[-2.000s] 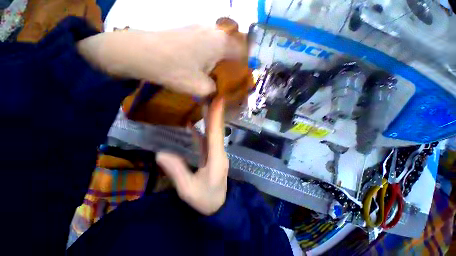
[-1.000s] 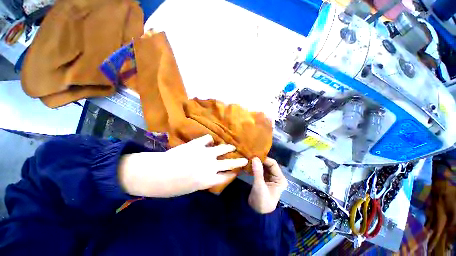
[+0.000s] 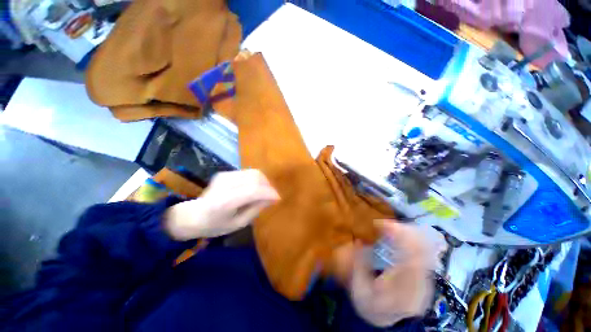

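A long brown fabric panel (image 3: 285, 162) runs from the white table down over its near edge towards my lap. A bit of plaid fabric (image 3: 212, 85) shows at its far left end. My left hand (image 3: 227, 202) is at the panel's left edge, fingers curled; whether it grips the cloth is unclear. My right hand (image 3: 395, 272) is blurred at the panel's lower right, near the table's front edge; its hold on the cloth cannot be made out.
The sewing machine (image 3: 492, 142) stands at the right. A stack of brown cut panels (image 3: 162, 58) lies at the far left. Scissors (image 3: 489, 310) are at the lower right. A pink cloth bundle (image 3: 528, 23) is at the far right. A white side board (image 3: 78, 120) is at the left.
The bunched part of the brown panel now lies flatter and lower, over the table edge. My hands have moved apart, the right one away to the right. The view has shifted.
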